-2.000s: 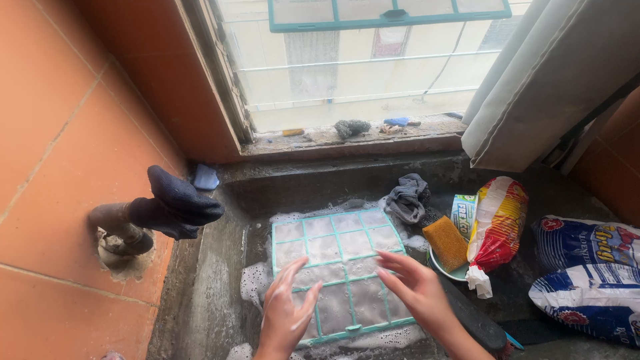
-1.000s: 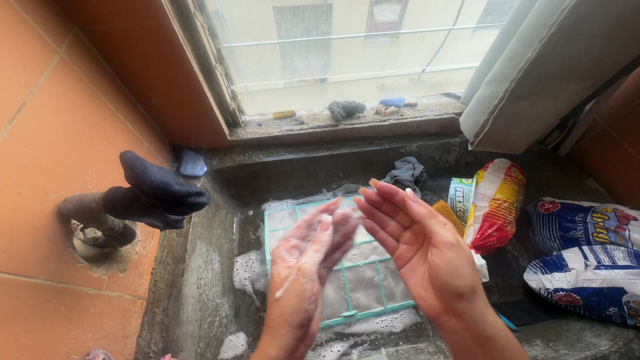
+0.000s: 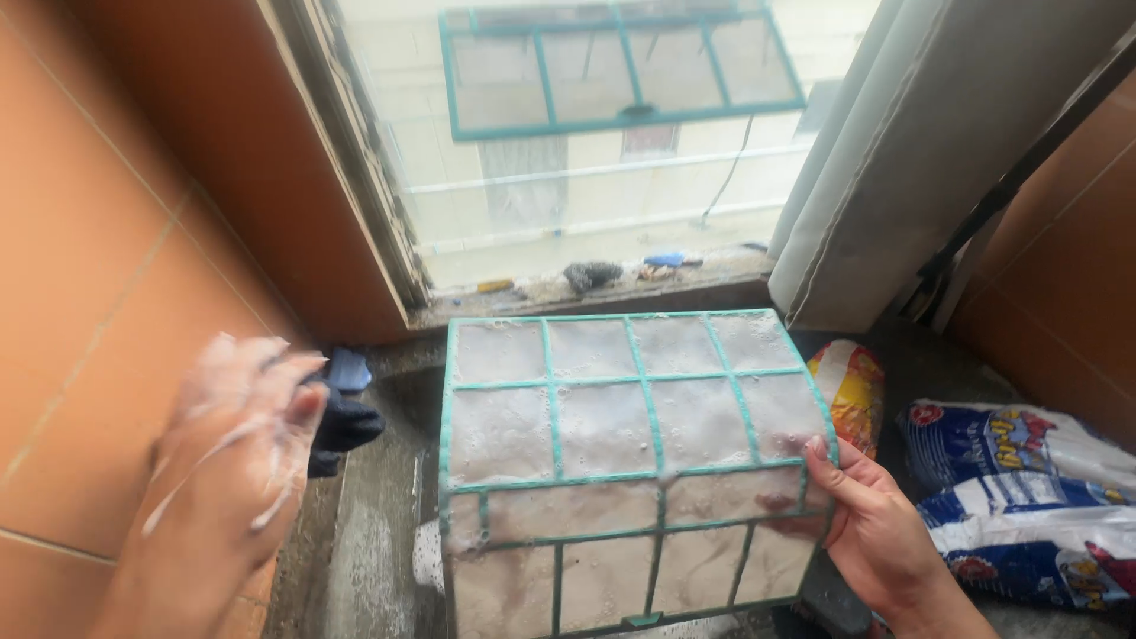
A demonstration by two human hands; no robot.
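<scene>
My right hand (image 3: 874,524) grips the right edge of a soapy mesh air filter (image 3: 608,430) with a teal plastic frame, thumb on top. The filter is raised and tilted over the dark sink, and its lower part curves downward. My left hand (image 3: 235,444), streaked with suds and blurred, is off the filter at the left, in front of the tap. It touches the dark cloth (image 3: 351,422) wrapped on the tap or hovers before it; I cannot tell which. The tap itself is hidden behind this hand.
Another teal-framed filter panel (image 3: 630,80) shows at the window. A grey scouring pad (image 3: 592,276) and small scraps lie on the sill. Blue and white detergent bags (image 3: 1029,524) and a red and yellow bag (image 3: 849,390) lie at the right. A blue piece (image 3: 349,370) rests at the sink's corner.
The filter lay in the sink and is now lifted in my right hand. My left hand has moved left, away from my right hand, to the tap.
</scene>
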